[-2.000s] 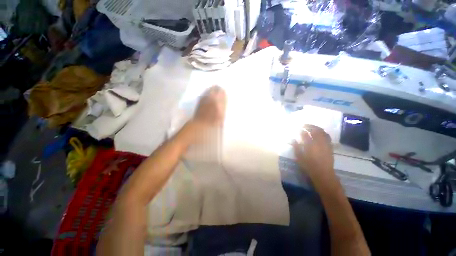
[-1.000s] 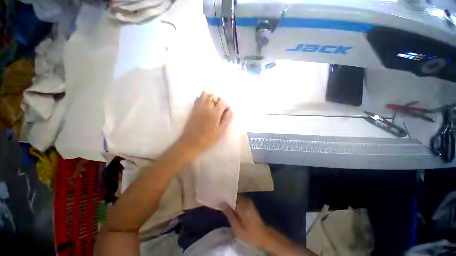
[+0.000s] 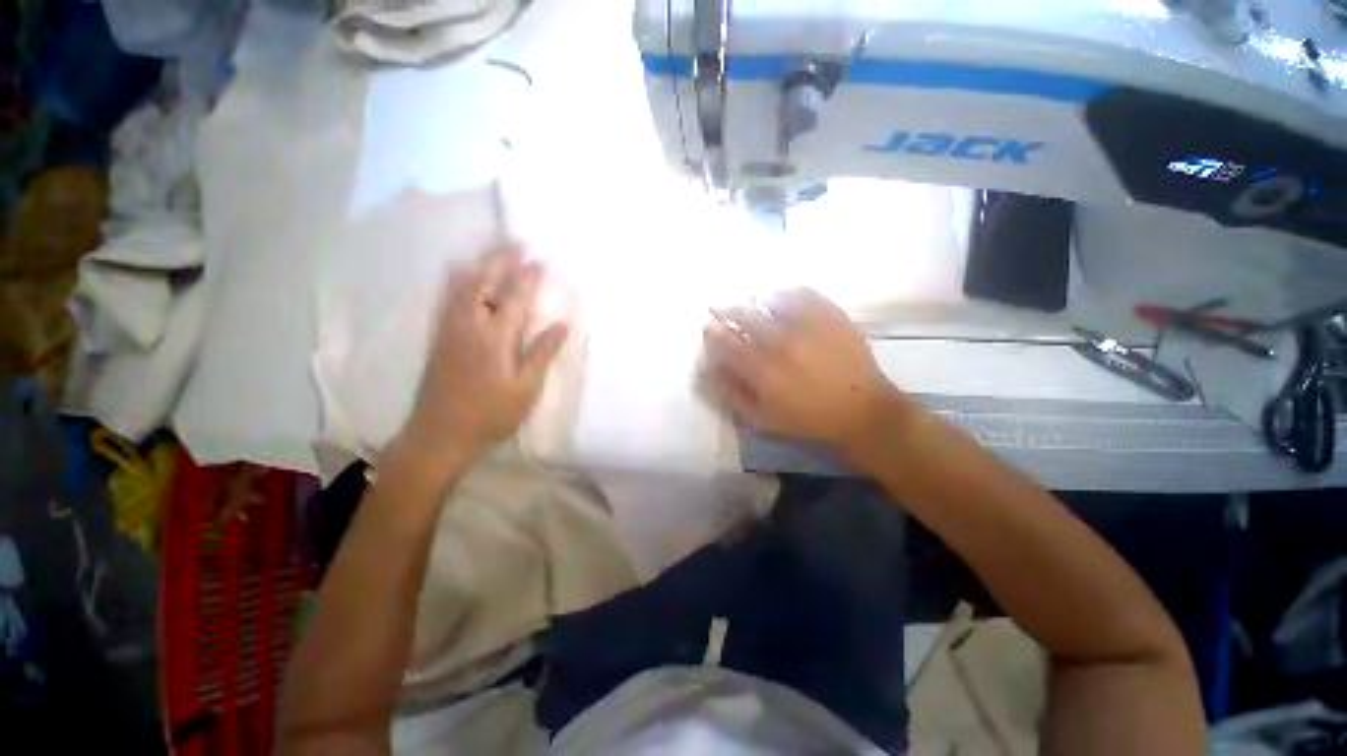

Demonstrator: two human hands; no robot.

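Observation:
Cream cloth panels (image 3: 635, 399) lie on the table in front of the sewing machine (image 3: 946, 111) and hang over its front edge toward my lap. My left hand (image 3: 495, 355) rests flat on the cloth, fingers somewhat apart, left of the needle area. My right hand (image 3: 798, 362) is on the cloth's right edge just in front of the presser foot, fingers bent down on it; whether it pinches the cloth is unclear. Lamp glare hides the needle and the cloth edge there.
A smartphone (image 3: 1019, 251) lies on the machine bed. Snips (image 3: 1135, 363), a red-handled tool (image 3: 1204, 321) and black scissors (image 3: 1303, 399) lie at the right. A red crate (image 3: 222, 591) stands lower left. Folded cloth (image 3: 421, 27) lies at the back, and more cloth (image 3: 975, 679) sits below the table.
My right hand has risen from the hanging cloth end near my lap to the machine front. My left hand has moved left. The front cloth piece has shifted up onto the table.

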